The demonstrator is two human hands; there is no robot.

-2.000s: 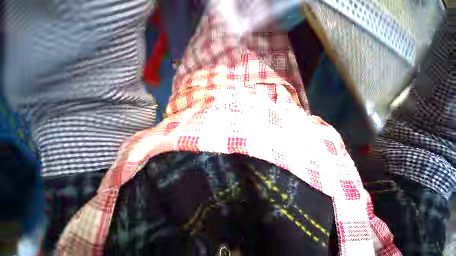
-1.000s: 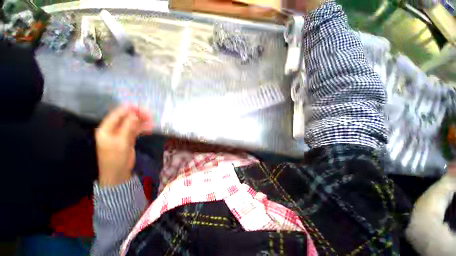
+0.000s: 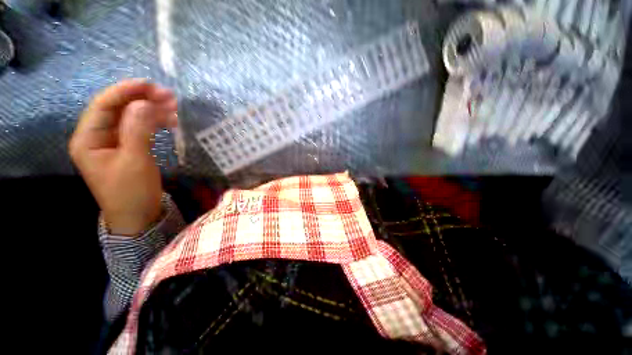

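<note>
A pale dotted sheet (image 3: 270,126) with rows of small dots or holes lies slanted on the silvery bench cover in front of me. My left hand (image 3: 126,154) is left of the sheet's near end, above the bench edge. Its fingers are curled and the thumb and fingertips are close together. Blur hides whether a small piece is pinched there. White handheld fans (image 3: 516,87) lie overlapping in a row on the right. My right hand is not in view; a blurred checked sleeve shows at the right edge.
The silvery bubble-wrap bench cover (image 3: 235,41) has a whitish tape strip (image 3: 165,38) running across it at the left. A dark round object is cut off at the upper left edge. The bench's near edge runs just beyond my checked apron.
The view has swung from my lap to the bench and come closer. The right sleeve, large across the bench a second ago, is now only at the right edge. The left hand remains raised, fingers curled.
</note>
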